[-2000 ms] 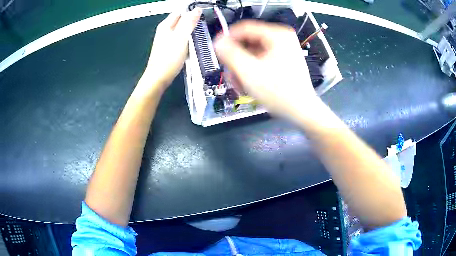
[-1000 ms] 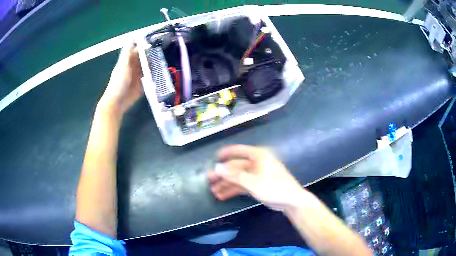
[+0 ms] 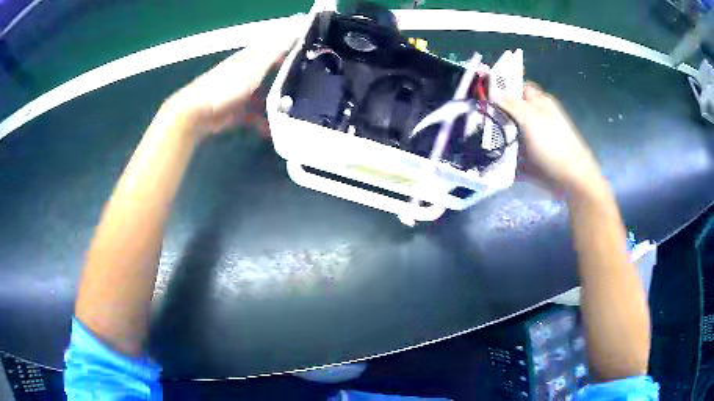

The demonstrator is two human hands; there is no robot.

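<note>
The open white housing [image 3: 356,153] is at the top centre, tilted, with its black interior and round black drum [image 3: 366,23] showing. A white U-shaped bar [image 3: 352,193] sits on its near outer side. A pale ribbon cable [image 3: 445,133] hangs over the near wall at the right. Red wires [image 3: 483,88] show at the right end. My left hand [image 3: 235,88] holds the housing's left end, its fingertips hidden behind it. My right hand [image 3: 544,135] holds the right end, its fingers partly hidden.
The dark bench [image 3: 329,274] curves around below the housing. A white-edged green belt [image 3: 196,59] runs behind it. A white bag [image 3: 643,262] hangs at the right bench edge, partly behind my right forearm. A crate with silvery modules [image 3: 554,352] stands below the bench.
The housing has turned around, so its drum is now at the far left and the fins at the right. My right hand has moved up from the near bench onto the housing's right end.
</note>
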